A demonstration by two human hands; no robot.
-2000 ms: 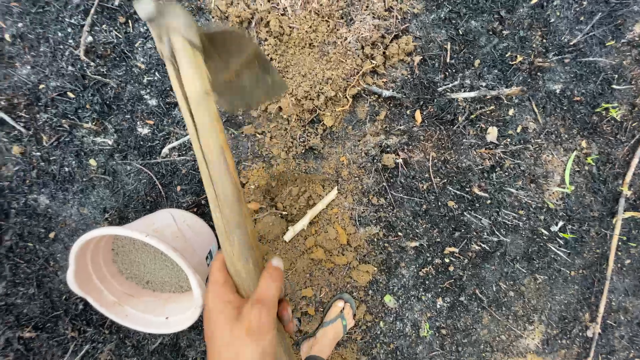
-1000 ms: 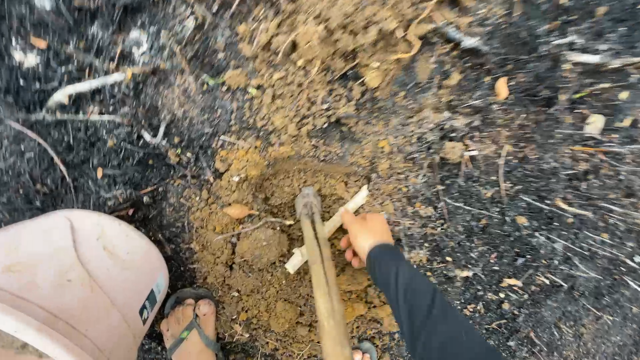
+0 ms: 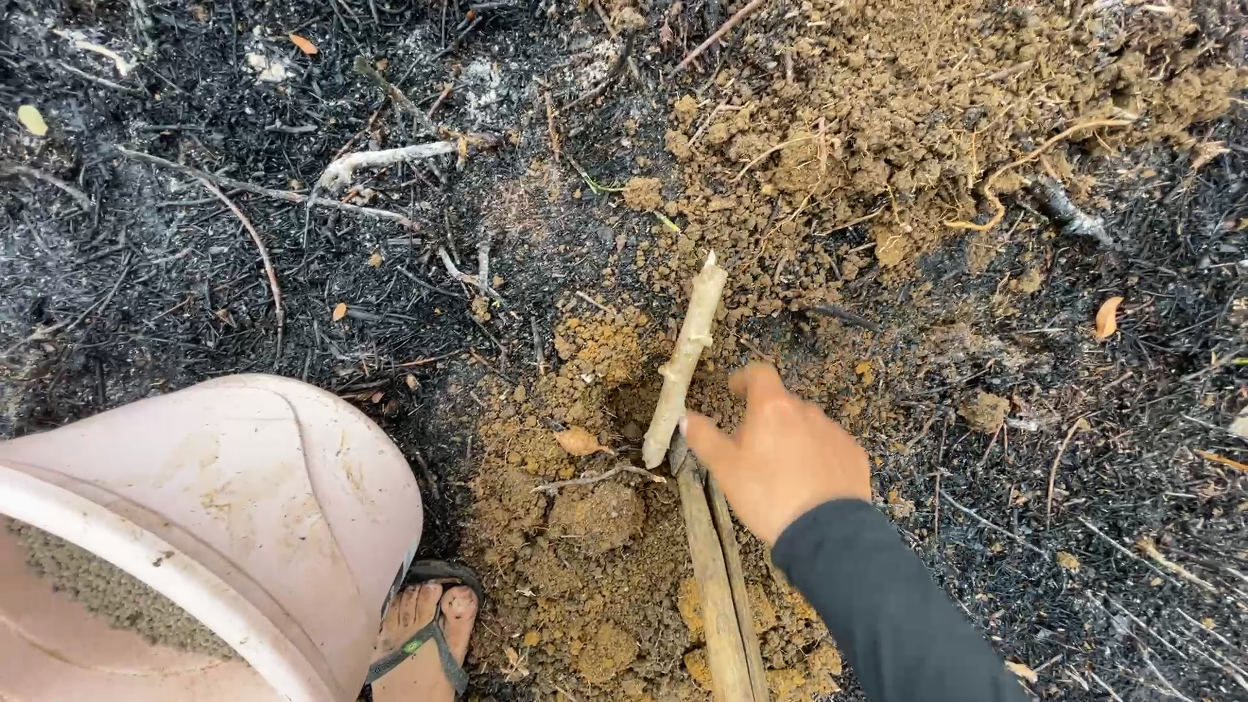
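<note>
My right hand (image 3: 790, 448), in a dark sleeve, reaches in from the lower right. Its thumb is at the side of a pale, short piece of cut branch (image 3: 687, 361), close to its lower end; whether they touch cannot be told. The index finger is apart from the branch and blurred. Small knobs show on the branch, which lies over a dug hollow in brown soil (image 3: 624, 390). Just below it is the upper end of a split wooden hoe handle (image 3: 717, 575), running down out of view; the blade is not visible. My left hand is out of view.
At the lower left stands a pinkish plastic bucket (image 3: 244, 487) with grey granular material (image 3: 107, 595) inside. A foot in a flip-flop (image 3: 419, 643) is beside it. Loose soil (image 3: 907, 117) is heaped at the upper right. Charred ground with twigs (image 3: 370, 161) surrounds the dug patch.
My right hand came in and had its fingers on the branch one second ago; now the fingers are apart. The branch points more upward in view. My left hand, earlier on the hoe handle, has left view.
</note>
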